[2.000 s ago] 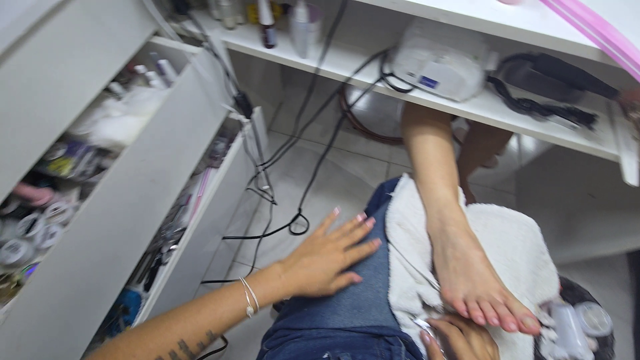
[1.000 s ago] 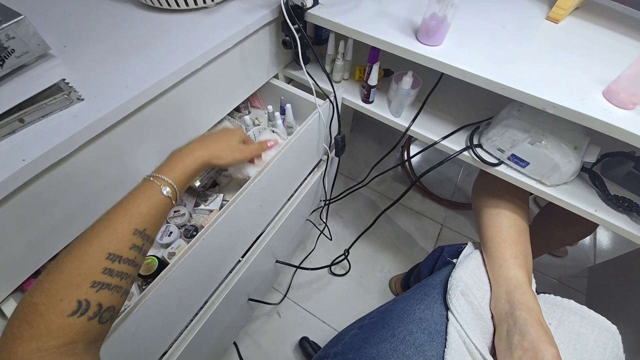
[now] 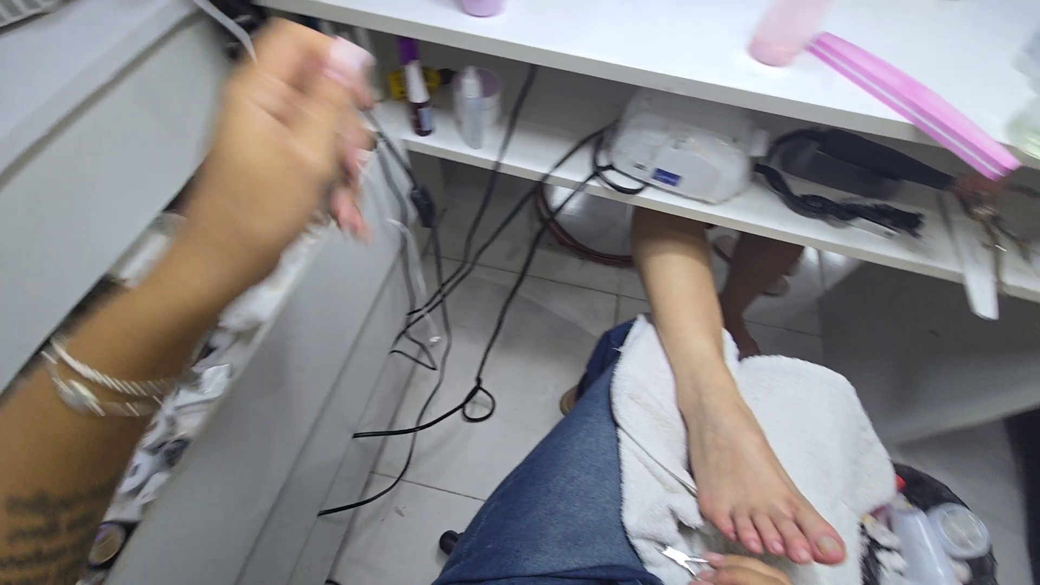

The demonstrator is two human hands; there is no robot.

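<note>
My left hand (image 3: pixel 272 154), blurred by motion, is raised at the upper left over the open drawer (image 3: pixel 211 431). Something pale shows at its fingertips; whether it is a held piece or only the nails I cannot tell. At the bottom edge, my right hand (image 3: pixel 743 570) is partly cut off and holds a metal cuticle nipper (image 3: pixel 681 559) just below a person's bare foot (image 3: pixel 739 463). That foot rests on a white towel (image 3: pixel 812 406) spread over my lap, beside my denim-covered leg (image 3: pixel 544 496).
Black cables (image 3: pixel 520 284) hang from the desk shelf (image 3: pixel 561 166), where bottles and a white device (image 3: pixel 682 146) stand. A pink nail file (image 3: pixel 918 106) lies on the desktop's edge. At the lower right, a dark container (image 3: pixel 987 561) holds bottles and jars.
My left hand lay on my denim-covered thigh two seconds ago, then reached into the drawer; now it is lifted over it. The view has swung left and back.
</note>
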